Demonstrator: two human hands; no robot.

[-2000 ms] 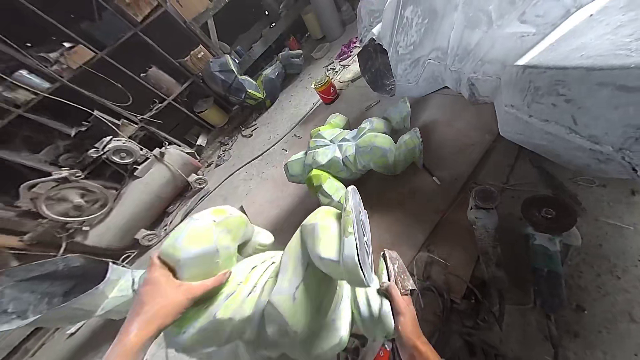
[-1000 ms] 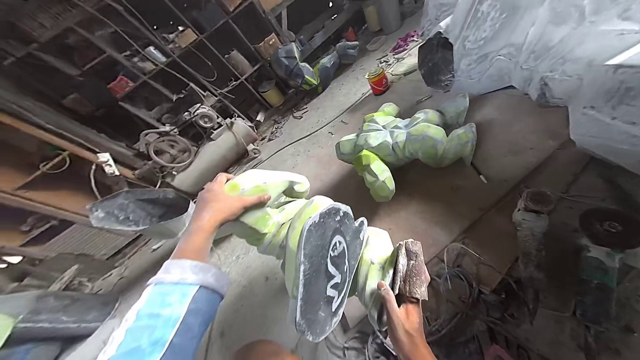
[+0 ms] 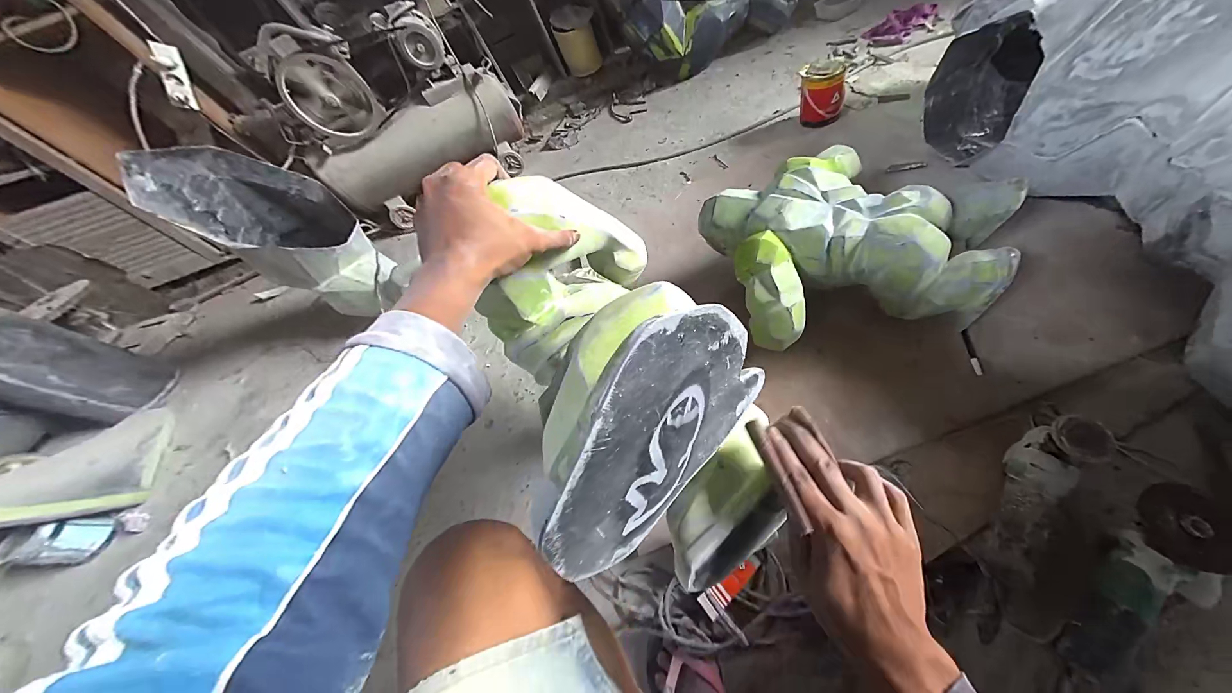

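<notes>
My left hand [image 3: 472, 226] grips the upper part of a pale green and white molded figure [image 3: 568, 318], tilted in front of me. One dark flat sole [image 3: 650, 443] with a white drawn mark faces me. The figure's other leg [image 3: 722, 496] is beside it, to the right. My right hand [image 3: 852, 539] presses a thin brown pad [image 3: 787, 481], perhaps sandpaper, against that leg; the palm hides much of the pad. A second green and white faceted figure [image 3: 847, 231] lies on the floor board beyond.
A dusty compressor tank [image 3: 423, 135] stands at the back left, near a hollow grey piece [image 3: 241, 202]. A red can [image 3: 822, 94] is behind the second figure. A large grey form [image 3: 1136, 125] fills the upper right. An angle grinder [image 3: 1145, 568] and cables [image 3: 693, 626] lie lower right.
The held figure has turned from lying sideways to showing its dark sole. My left hand has moved to its upper part. The brown pad, raised beside the leg earlier, is now against it.
</notes>
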